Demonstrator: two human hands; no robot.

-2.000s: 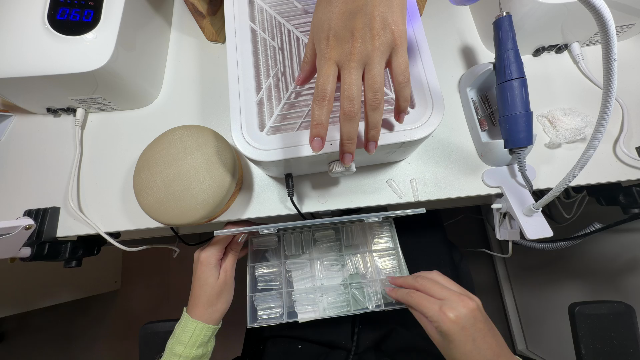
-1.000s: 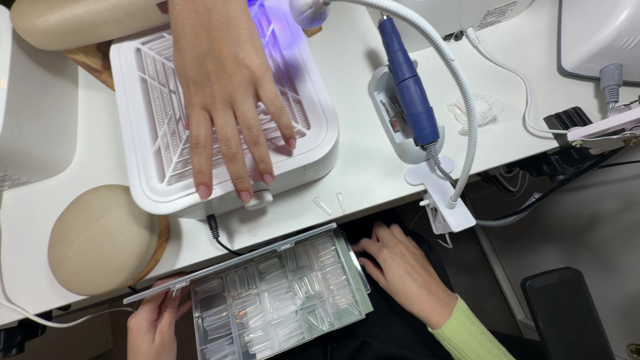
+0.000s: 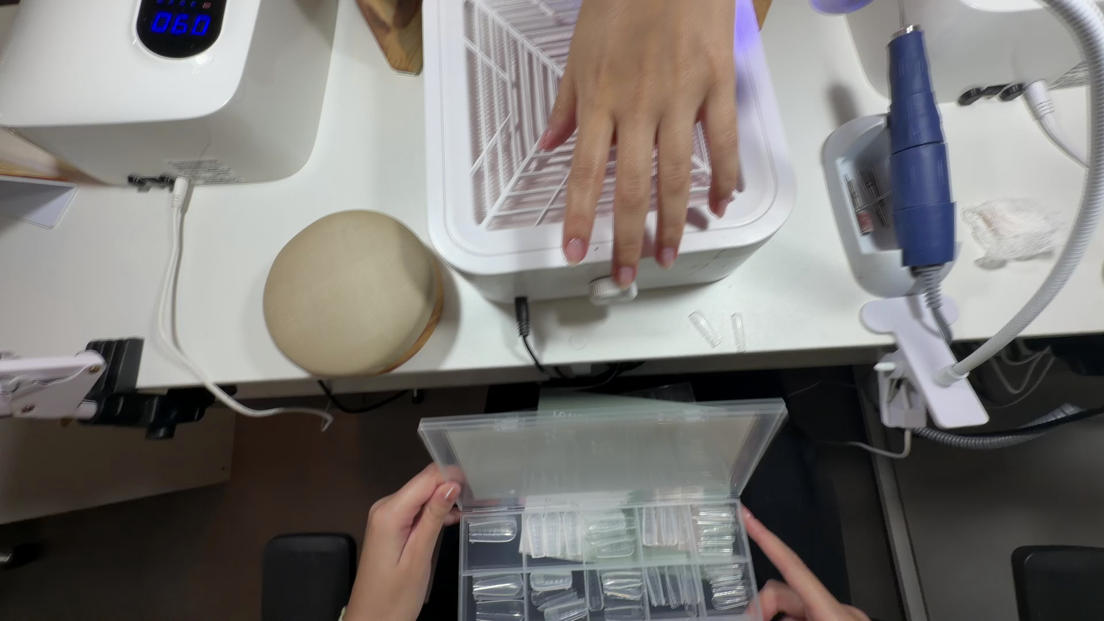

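A clear plastic compartment box (image 3: 604,565) of transparent nail tips is held below the table edge, its hinged lid (image 3: 595,457) raised. My left hand (image 3: 405,543) grips the box's left side, thumb near the lid hinge. Against the right side rests my right hand (image 3: 798,573), index finger extended along the edge. Another person's hand (image 3: 647,129) lies palm down over a white nail dust collector (image 3: 466,250), a fingertip at its front knob (image 3: 612,291). Two clear nail tips (image 3: 705,329) lie on the table in front of the collector.
A round beige cushion (image 3: 349,293) sits left of the collector. A white nail lamp (image 3: 172,95) with a lit display stands at the upper left. At the right are a blue nail drill handpiece (image 3: 921,164) over a tray (image 3: 849,216), a crumpled wipe (image 3: 1013,231) and a clamp (image 3: 936,366) with a flexible arm.
The lid of the box now stands more upright, and the box sits lower, farther from the table edge. The other person's hand remains over the collector. The view swung right, then back.
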